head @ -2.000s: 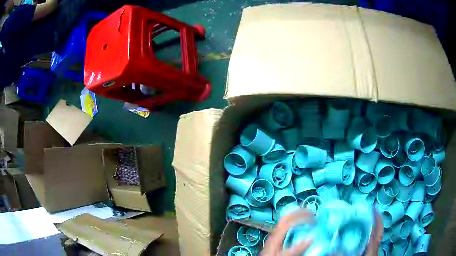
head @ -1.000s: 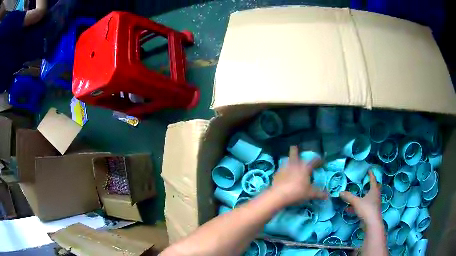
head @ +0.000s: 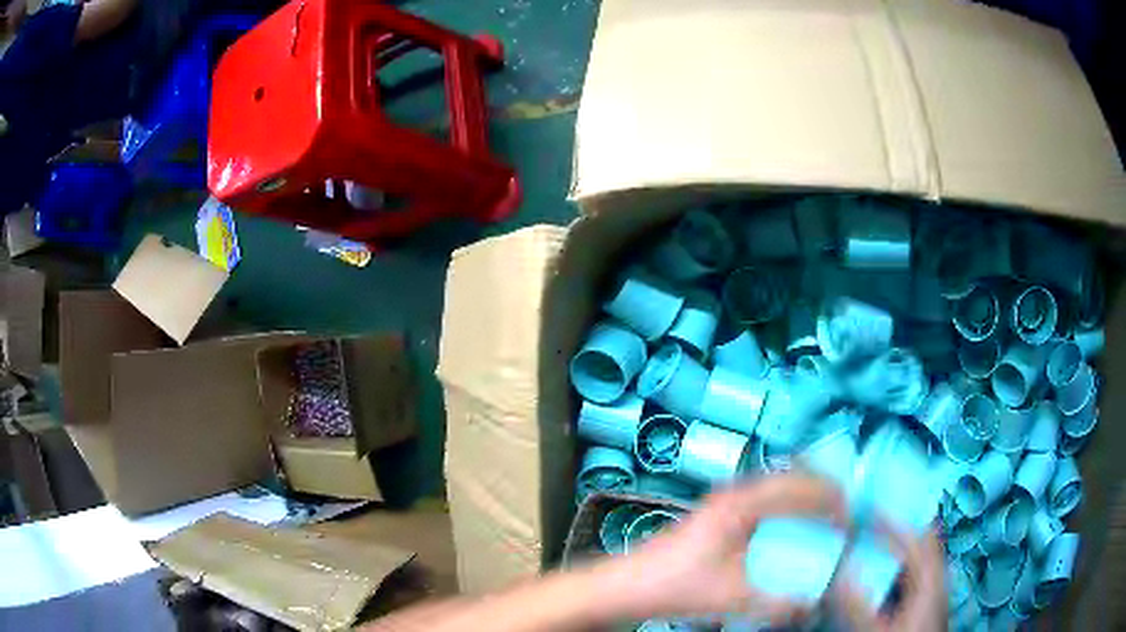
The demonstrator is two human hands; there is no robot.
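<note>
Many turquoise plastic housings lie loose in the large open carton. My left hand and my right hand are close together over the near part of the heap, with several blurred housings gathered between them. The fingers are partly hidden by the housings. A small carton with housings in it lies at the near left inside the large carton; my left forearm and hand hide much of it.
A red stool lies tipped on the green floor at the upper left. Open cartons, one with tiny parts, stand at the left. A tan flap rises behind the large carton. A person's arm shows at the top left.
My hands have moved nearer to me and closed in around several housings; one second ago they were spread apart over the heap. The view has shifted slightly.
</note>
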